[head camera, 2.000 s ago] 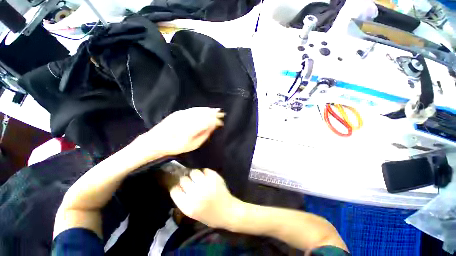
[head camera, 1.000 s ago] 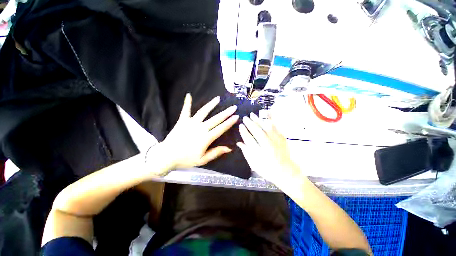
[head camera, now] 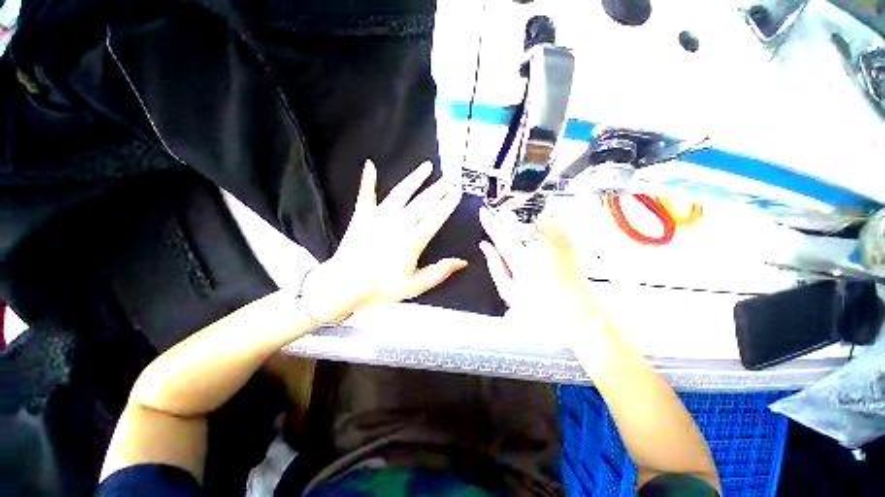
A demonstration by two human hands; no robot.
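A large black garment (head camera: 213, 107) covers the left of the table, with a pale stitch line across it. Its right edge lies under the presser foot and needle area (head camera: 475, 184) of the white sewing machine (head camera: 776, 107). My left hand (head camera: 388, 238) lies flat on the black cloth with fingers spread, left of the foot. My right hand (head camera: 539, 267) lies at the cloth's right edge, just below the foot, its fingertips on the cloth. Neither hand grips anything that I can see. The needle tip is too small to tell.
Scissors with a red-orange loop (head camera: 640, 218) and a yellow-orange loop lie right of the foot. A smartphone (head camera: 788, 324) lies at the right table edge, beside a clear plastic bag (head camera: 839, 403). A blue crate (head camera: 679, 442) stands below the table edge.
The garment has been moved from the lap and left side to the presser foot. Both hands have gone from handling it low down to lying on it beside the foot. The view has come closer.
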